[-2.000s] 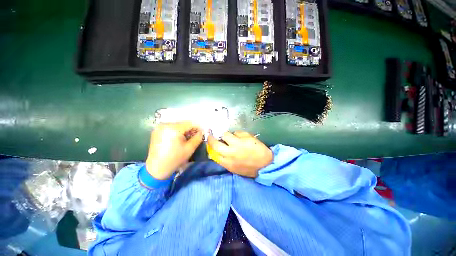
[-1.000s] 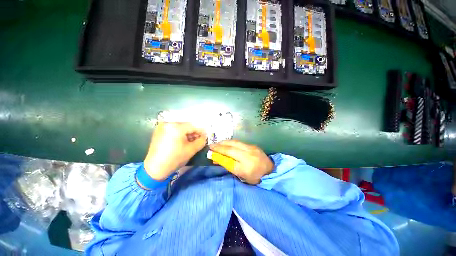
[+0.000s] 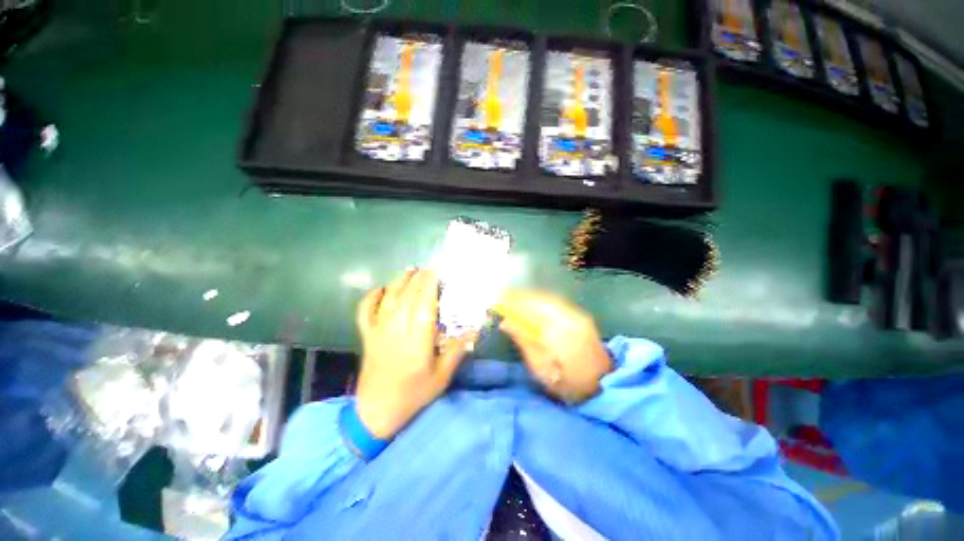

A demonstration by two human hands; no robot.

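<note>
A phone mid-frame assembly (image 3: 473, 277), glared white, lies upright on the green bench in front of me. My left hand (image 3: 405, 343) is at its left edge, with the fingers along the side and the thumb near its lower end, holding it. My right hand (image 3: 552, 340) is at its lower right edge, blurred, with fingertips close to or touching it; whether it grips anything cannot be told. A cable bundle (image 3: 642, 250), black with gold-speckled ends, lies to the right of the assembly.
A black foam tray (image 3: 307, 106) behind the work holds several phone assemblies and has a bare left slot. Another loaded tray (image 3: 729, 66) is at the back right. Dark strips (image 3: 846, 243) stand far right. White scraps (image 3: 238, 317) lie left. Clear plastic bags (image 3: 217, 386) are lower left.
The phone assembly has turned from lying crosswise to upright. My left hand has shifted from over it to its left edge. My right hand's yellow finger cover no longer shows. The whole view has shifted.
</note>
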